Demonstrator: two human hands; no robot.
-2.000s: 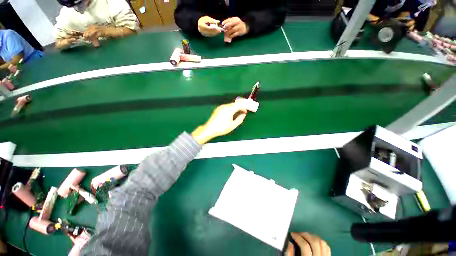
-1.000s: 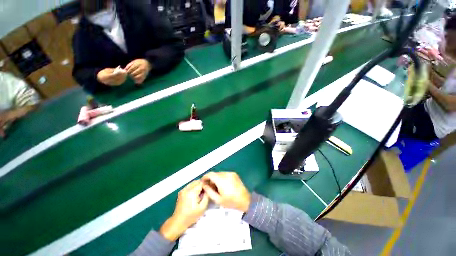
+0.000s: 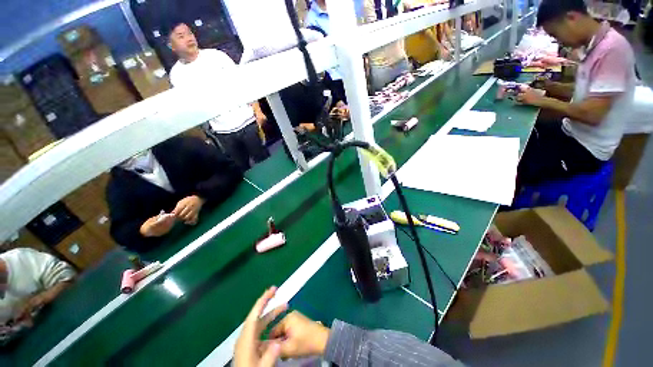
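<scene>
My left hand (image 3: 255, 333) is at the bottom edge, partly cut off, fingers extended and apart, with nothing visible in it. My right hand (image 3: 299, 335) is close beside it, fingers partly curled and overlapped by the left hand; I cannot tell whether it holds anything. A part-assembled pink hair dryer unit (image 3: 271, 243) lies on the green conveyor beyond my hands, its narrow part pointing away. The black electric screwdriver (image 3: 358, 256) hangs upright on its cable, in front of the white-and-black screw feeder (image 3: 390, 267), and touches neither hand.
A yellow-handled tool (image 3: 426, 221) lies beyond the feeder. A large white sheet (image 3: 462, 166) is farther along the bench. An open cardboard box (image 3: 540, 315) with pink parts stands at right. White posts and rails (image 3: 351, 93) cross the view. Several people are around the line, one seated at right.
The view has turned right and up. The white tray has left the picture. My hands were together over it; now the left fingers are spread. The unit released earlier still lies on the conveyor.
</scene>
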